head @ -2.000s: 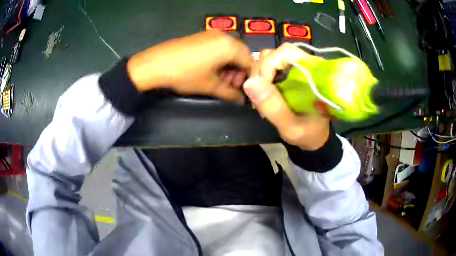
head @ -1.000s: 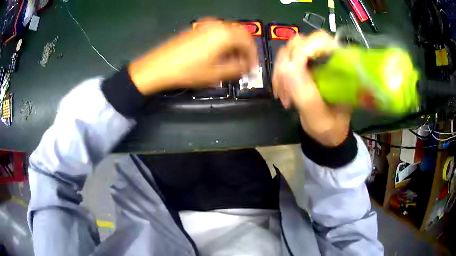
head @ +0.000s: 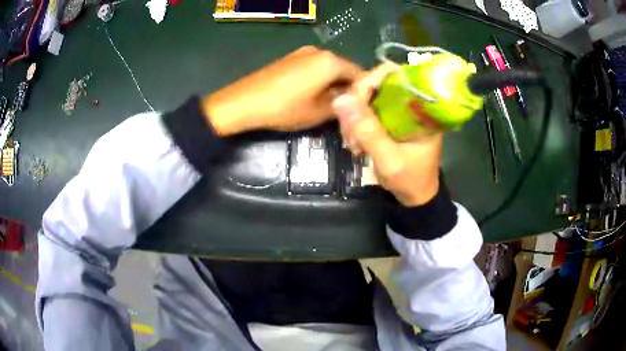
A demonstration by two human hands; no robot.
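Observation:
My right hand (head: pixel 391 137) is closed around a bright green electric screwdriver (head: pixel 429 96), with its black cord end pointing right. My left hand (head: pixel 288 92) is bent beside its front end; its fingertips are hidden, so I cannot tell if it holds anything. Below the hands a black handset (head: pixel 311 168) with a white label area lies on the green mat. Part of another handset (head: pixel 353 171) shows to its right, partly covered by my right hand. The screwdriver's tip and the handsets' far ends are hidden.
A yellow-framed display unit (head: pixel 265 9) lies at the far side. A pink-handled tool (head: pixel 500 68) and thin metal tools (head: pixel 508 125) lie at the right. Small silvery parts (head: pixel 74 92) are piled at the left, near a thin strand (head: pixel 130 68). The black cord loops down at the right.
The view has shifted, showing more of the far bench. My hands, apart a second ago, are together again. The red-orange ovals on the handsets are now hidden.

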